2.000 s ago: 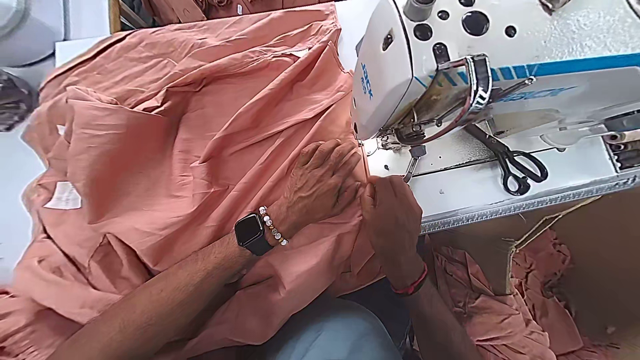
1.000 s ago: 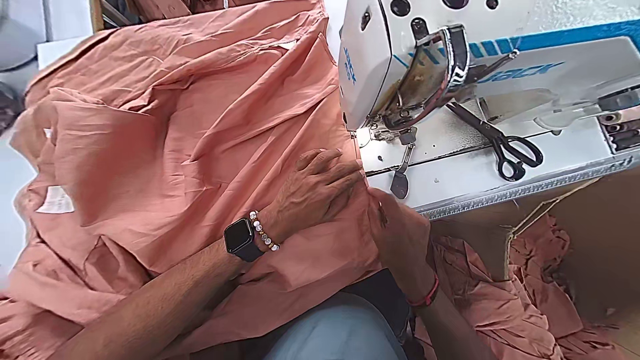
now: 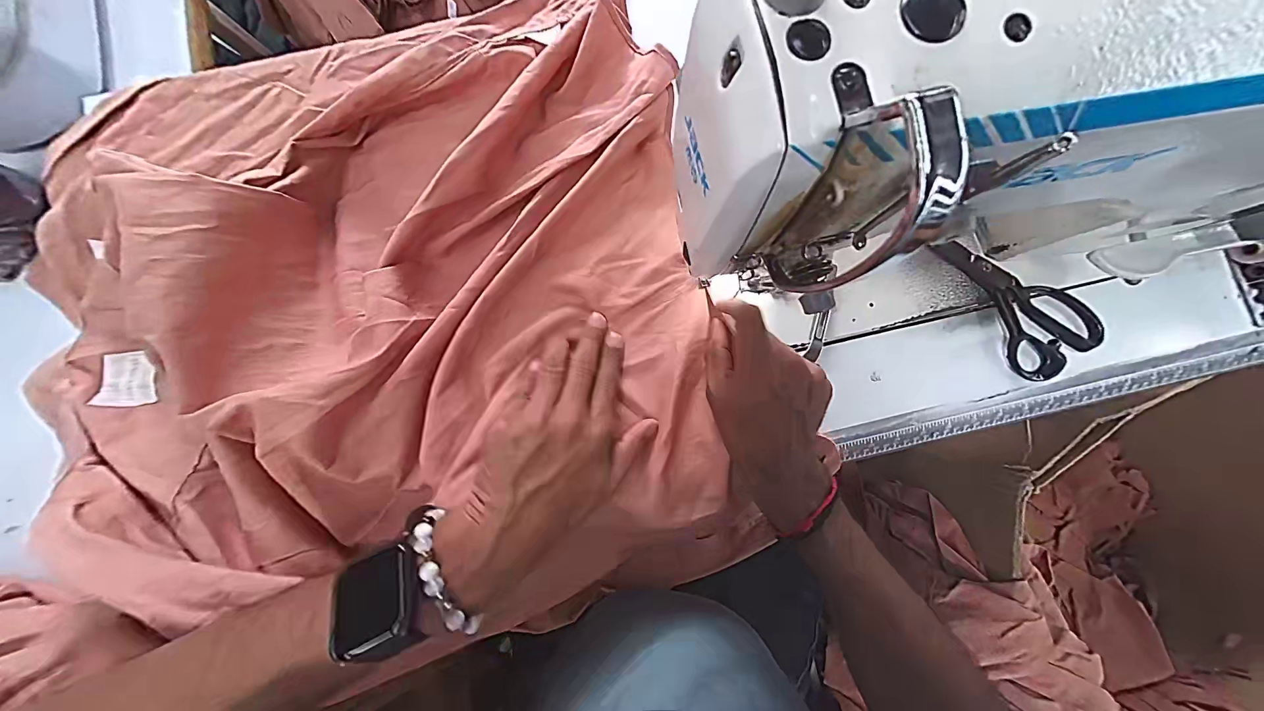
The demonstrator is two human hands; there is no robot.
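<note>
A salmon-pink garment (image 3: 385,286) is spread over the left of the table, its right edge running to the needle area of a white Jack sewing machine (image 3: 731,148). My left hand (image 3: 553,434) lies on the cloth with its fingers extended, left of and below the needle area; a black watch and a beaded bracelet are on that wrist. My right hand (image 3: 765,395) pinches the garment's edge just below the presser foot, fingers curled. The stitch point itself is partly hidden by the machine head.
Black-handled scissors (image 3: 1052,321) lie on the machine bed, right of the needle area. A measuring tape (image 3: 987,410) runs along the front edge. More pink cloth (image 3: 1047,612) hangs or lies below at the right, beside a cord (image 3: 1023,504). A white label (image 3: 126,379) shows on the garment.
My left hand has moved back from the garment's right edge and its fingers now point more away from me. My right hand has moved up close to the presser foot.
</note>
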